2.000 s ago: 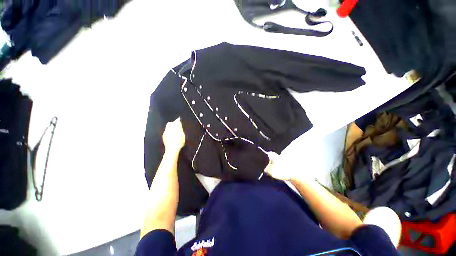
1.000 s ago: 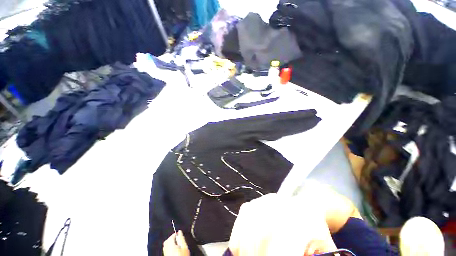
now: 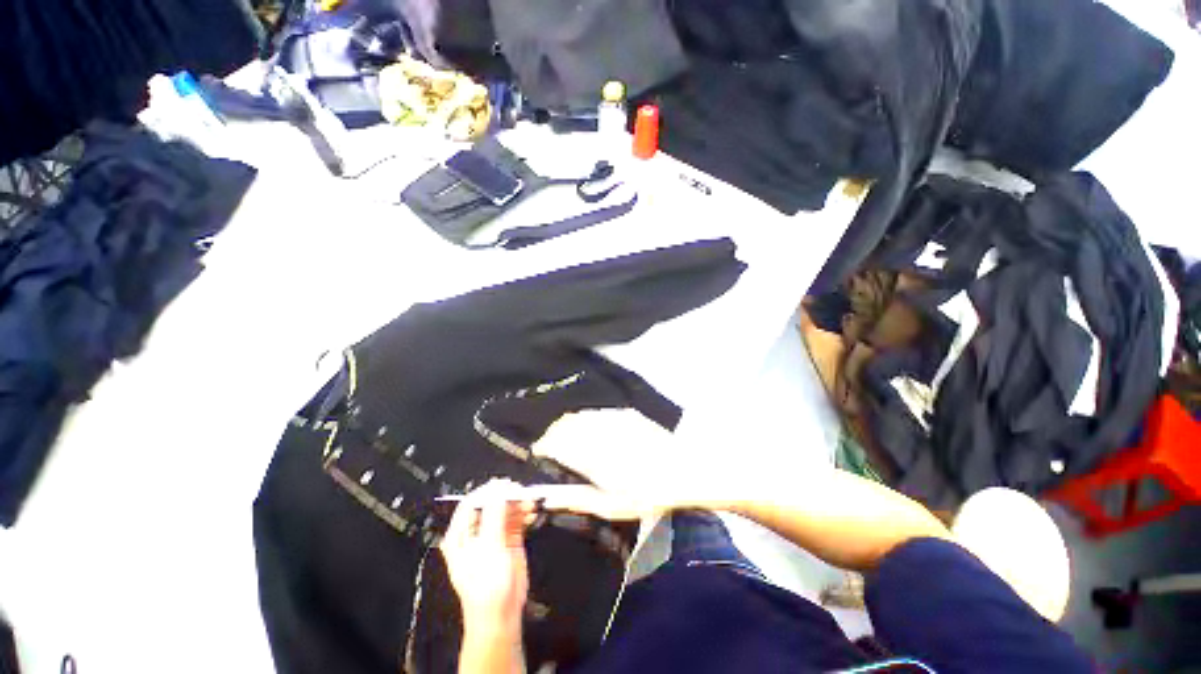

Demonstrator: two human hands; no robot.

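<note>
The black jacket with pale trim lines lies on the white table in front of me, one sleeve stretched to the upper right. My left hand is over the lower front placket, fingers closed around a small thin pale tool whose tip points left. My right hand lies across the jacket front by the curved pocket trim, its fingertips reaching to my left hand. The cloth between the hands is partly hidden, so what the right fingertips pinch cannot be made out.
A black strapped bag with a phone-like item, a yellow-topped bottle and a red bottle stand at the back. Dark garments heap at left. More garments lie at right above a red stool.
The view has shifted, with the jacket now further left. My right hand, blurred and raised near the camera a second ago, is down on the jacket. My left hand has moved up to meet it.
</note>
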